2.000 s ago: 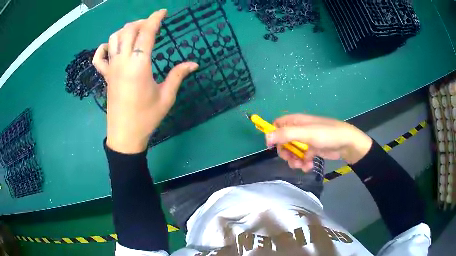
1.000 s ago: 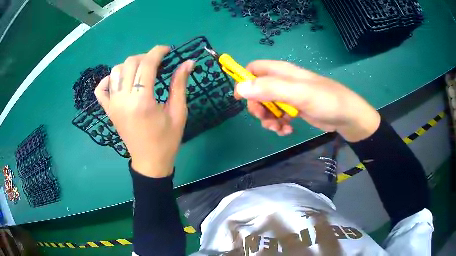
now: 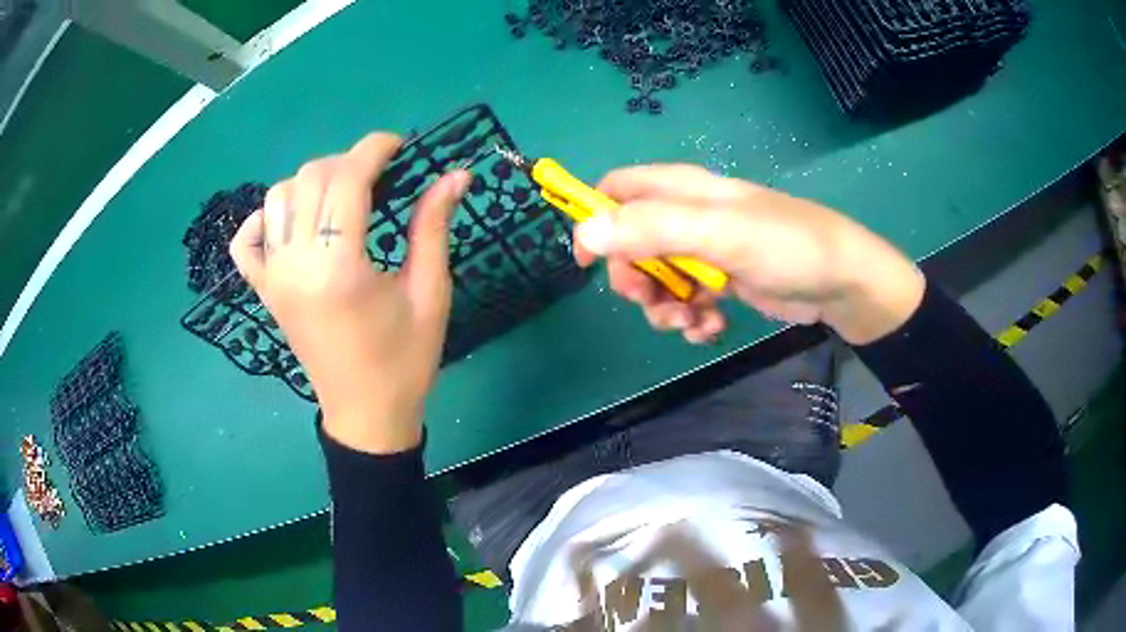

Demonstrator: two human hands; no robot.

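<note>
A flat black sprue frame [image 3: 500, 247] with rows of small round parts is tilted above the green table, under my left hand [image 3: 352, 266]. My left hand grips it, with fingers over its far side and thumb on top; the palm hides its middle. My right hand [image 3: 741, 247] holds yellow-handled side cutters [image 3: 571, 198]. Their small metal jaws are at the frame's upper right part, right of my left thumb. Whether the jaws are closed on a gate is too small to tell.
A small black heap [image 3: 222, 228] lies left of my left hand. A larger loose black heap [image 3: 673, 43] and a tall stack of frames [image 3: 908, 49] stand at the far side. Low black frames [image 3: 105, 438] and copper-coloured pieces [image 3: 40, 482] lie at the left. Pale specks dot the table.
Since two seconds ago, the cutters have moved left and up from beside the frame to over its upper right part. The frame has shifted and tilted. In the last second little has changed.
</note>
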